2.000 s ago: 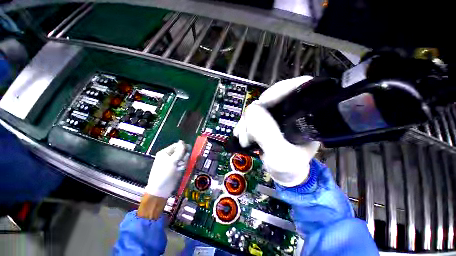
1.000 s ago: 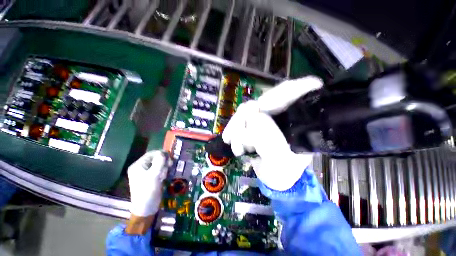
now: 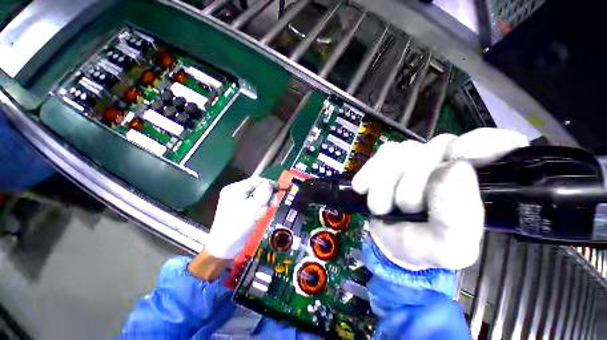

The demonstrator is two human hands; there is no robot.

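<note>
The toroid board [image 3: 299, 299], green with three large orange-copper rings in a row, lies in front of me. A red edge strip [image 3: 256, 239] runs along its left side. My right hand [image 3: 426, 192], in a white glove, is closed around the black electric screwdriver [image 3: 546, 192]. The screwdriver lies nearly level, its narrow front end pointing left over the board's upper left corner. My left hand [image 3: 238, 216], white-gloved, is beside the red strip with its fingertips pinched at the screwdriver's tip. Whether a screw is between them is too small to tell.
The transformer board [image 3: 346, 139] lies just beyond the toroid board. Another populated board [image 3: 143, 99] lies in a green carrier pallet [image 3: 219, 156] at the upper left. Metal rollers [image 3: 519, 285] show at the right and at the back. A metal rail [image 3: 160, 222] edges the line at the left.
The right hand has turned the screwdriver, and its front end now reaches left to the left fingertips. The left hand has moved up to the board's upper left corner. The camera view has shifted.
</note>
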